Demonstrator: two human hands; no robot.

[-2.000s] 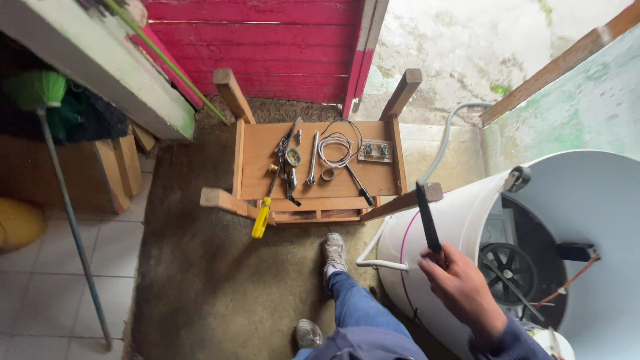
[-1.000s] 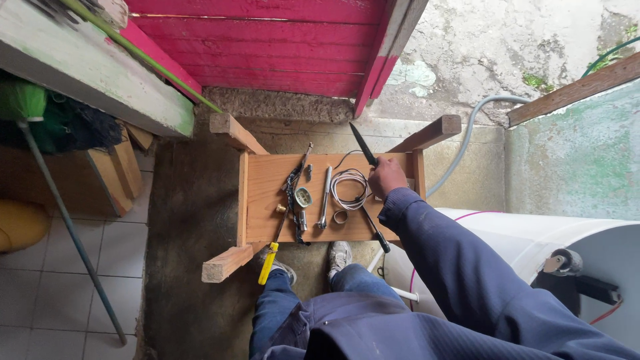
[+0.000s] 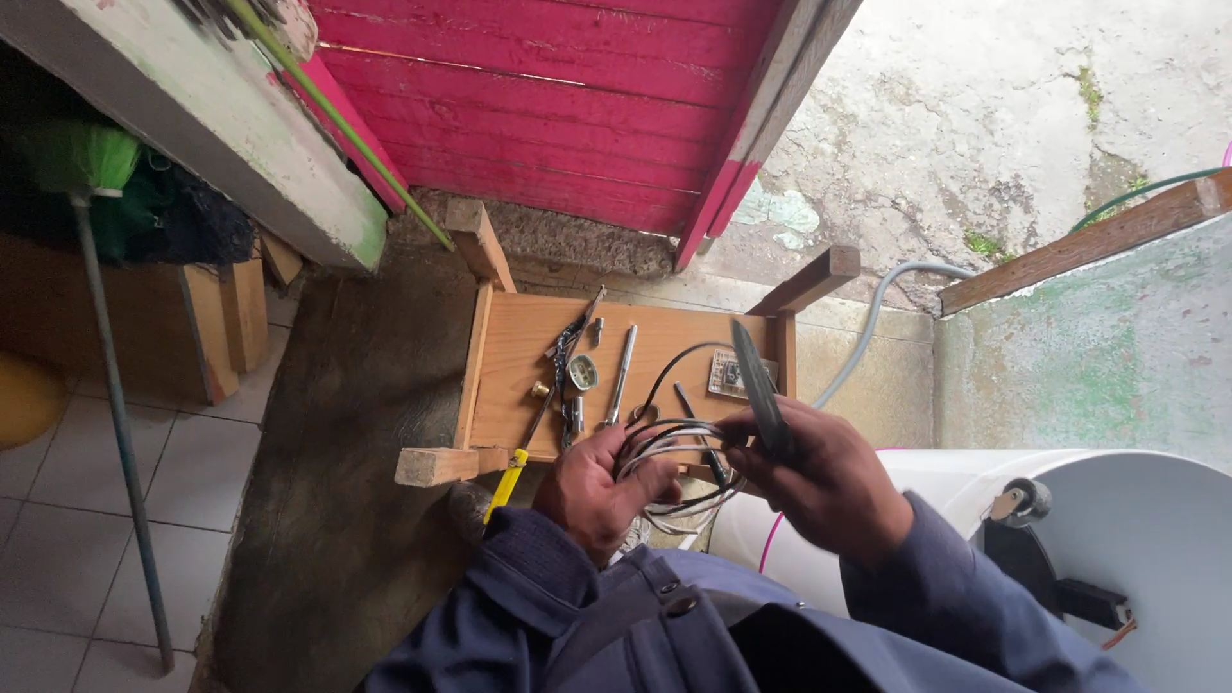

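Observation:
My left hand (image 3: 602, 491) grips a coil of black and white cable (image 3: 674, 462) in front of my body, above the near edge of an upturned wooden table (image 3: 520, 332). In my right hand (image 3: 828, 472) is a knife (image 3: 756, 380), its dark blade pointing up and away; the fingers also touch the coil's right side. One black cable end loops over the wood. On the table lie a ratchet handle (image 3: 624, 371), a small socket (image 3: 598, 331), a round gauge-like part (image 3: 581, 372), black-wrapped wires (image 3: 563, 356), a dark rod-like tool (image 3: 685, 399) and a clear case of small parts (image 3: 729, 373).
A yellow-handled screwdriver (image 3: 507, 486) leans over the table's near edge. Wooden legs stick up at its corners. A white washing machine tub or drum (image 3: 905, 481) lies at the right, a grey hose (image 3: 871, 318) behind it. A broom (image 3: 120, 414) stands left; a pink door (image 3: 539, 106) is ahead.
My left hand has come into view. The cable coil, which lay on the table a second ago, is now lifted in my hands. My right hand has drawn back toward my body with the knife.

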